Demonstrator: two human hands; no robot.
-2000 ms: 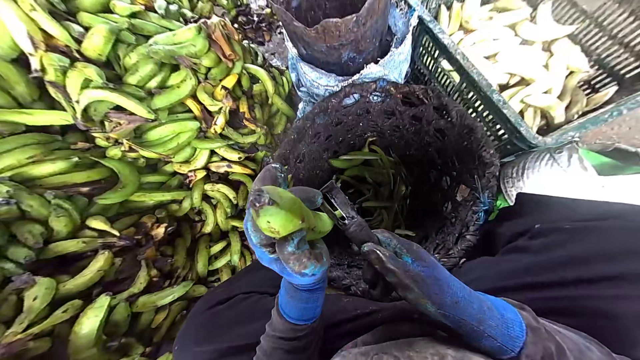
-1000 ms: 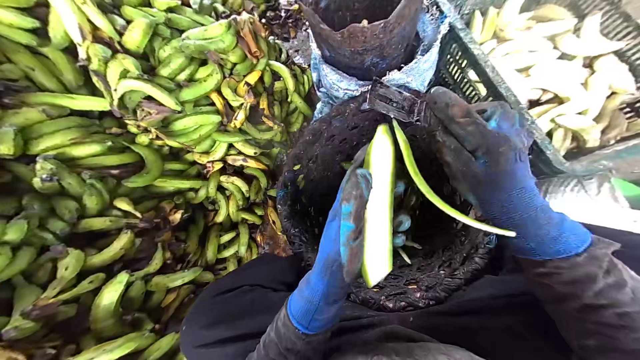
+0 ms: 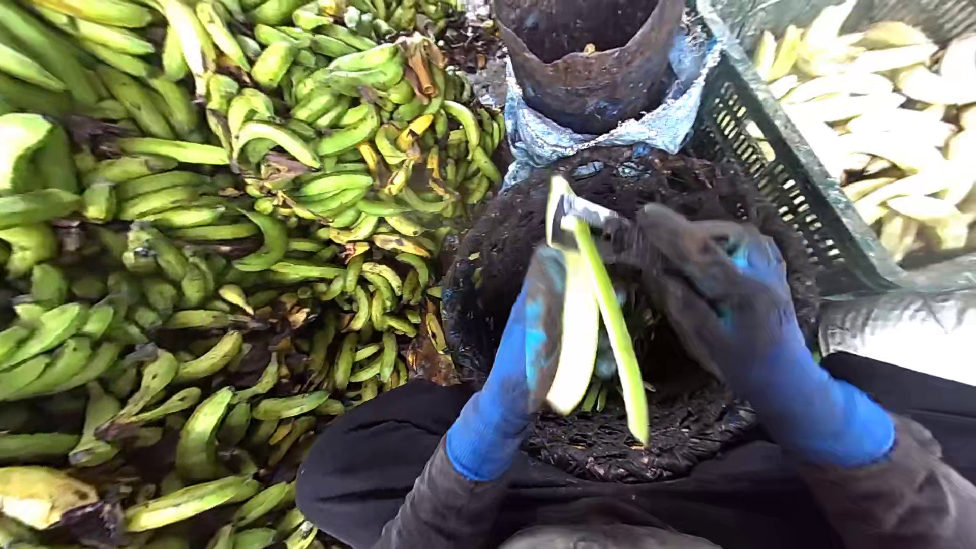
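Note:
My left hand (image 3: 543, 328), in a stained blue glove, holds a mostly peeled plantain (image 3: 576, 335) upright above a dark woven basket (image 3: 633, 457). Gripped in my gloved right hand (image 3: 709, 290) is a peeler (image 3: 598, 217), its head against the upper end of the plantain. A long green strip of peel (image 3: 614, 328) hangs from the peeler beside the pale flesh. Behind my hands, peel strips show in the basket's dark inside. The fingers of my left hand are partly hidden behind the plantain.
A large heap of green plantains (image 3: 335, 191) covers the left side. Beyond the basket stands a dark cylindrical container (image 3: 595, 84) with a blue-white woven sack (image 3: 534, 145) around it. A green plastic crate (image 3: 801, 198) at the right holds peeled plantains (image 3: 900, 137).
Two seconds ago the plantain in my left hand was green-skinned; now pale flesh shows along it. Since one second ago, my right hand and the peeler have come down and closer to my left hand.

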